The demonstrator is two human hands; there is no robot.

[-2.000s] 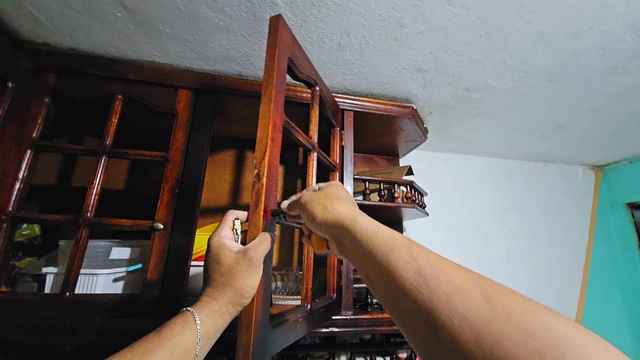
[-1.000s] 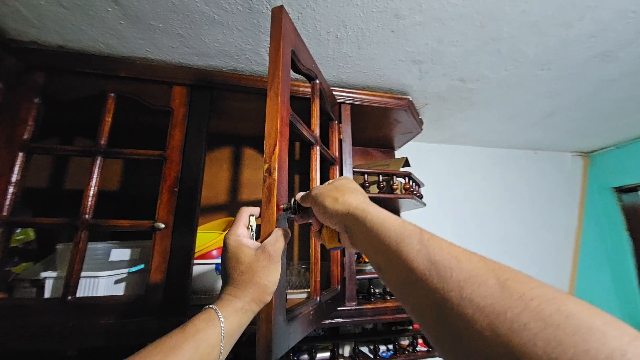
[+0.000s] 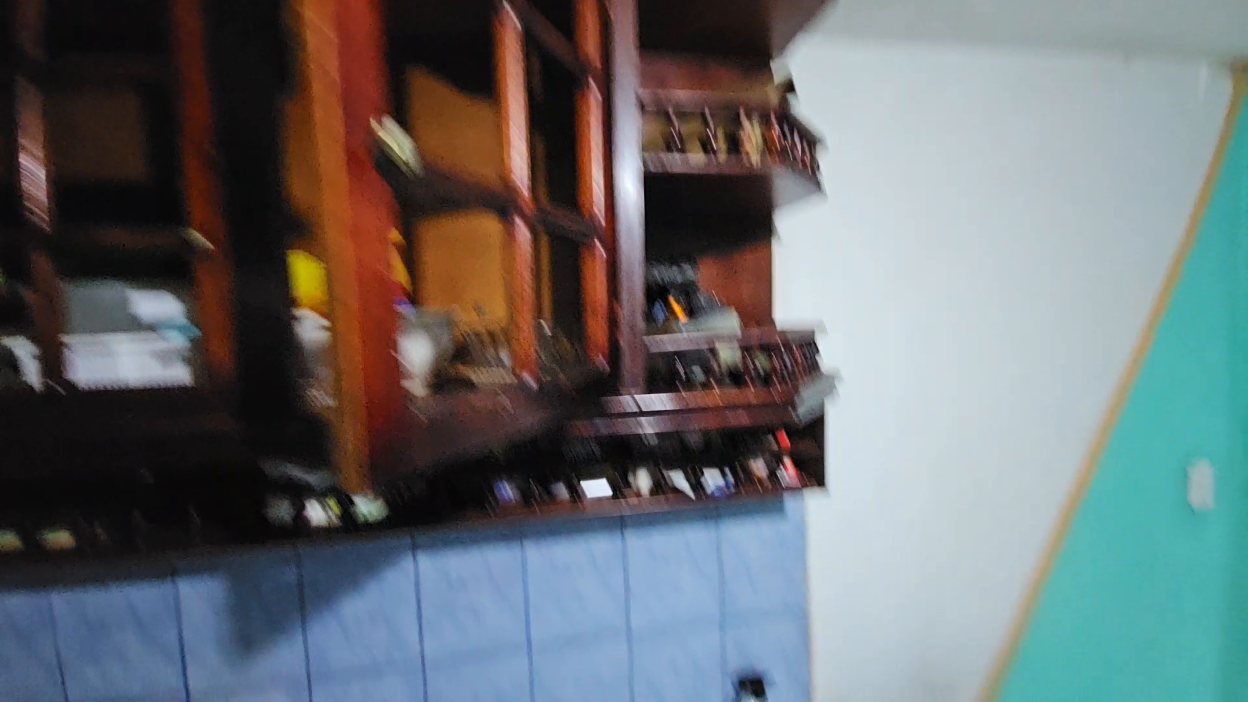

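Note:
Neither my left hand nor my right hand is in the frame. A wooden cabinet door (image 3: 366, 292) with open panes stands ajar in the upper middle left, blurred by motion. Its knob (image 3: 397, 144) shows near the upper part of the door's outer edge. Through the panes, a yellow thing (image 3: 308, 280) and pale items can be made out on the shelf inside. Left of it, another paned door (image 3: 207, 292) covers a white plastic container (image 3: 127, 359). What my hands hold cannot be told.
Open corner shelves with a spindle rail (image 3: 726, 136) end the cabinet on the right. Below runs a narrow rack (image 3: 663, 502) of small items, above blue wall tiles (image 3: 468, 604). A white wall (image 3: 907, 341) and a teal wall (image 3: 1150, 546) lie to the right.
Both hands, earlier at the edge of the open door, are out of view. The view has swung down and to the right, showing the tiles below the cabinet.

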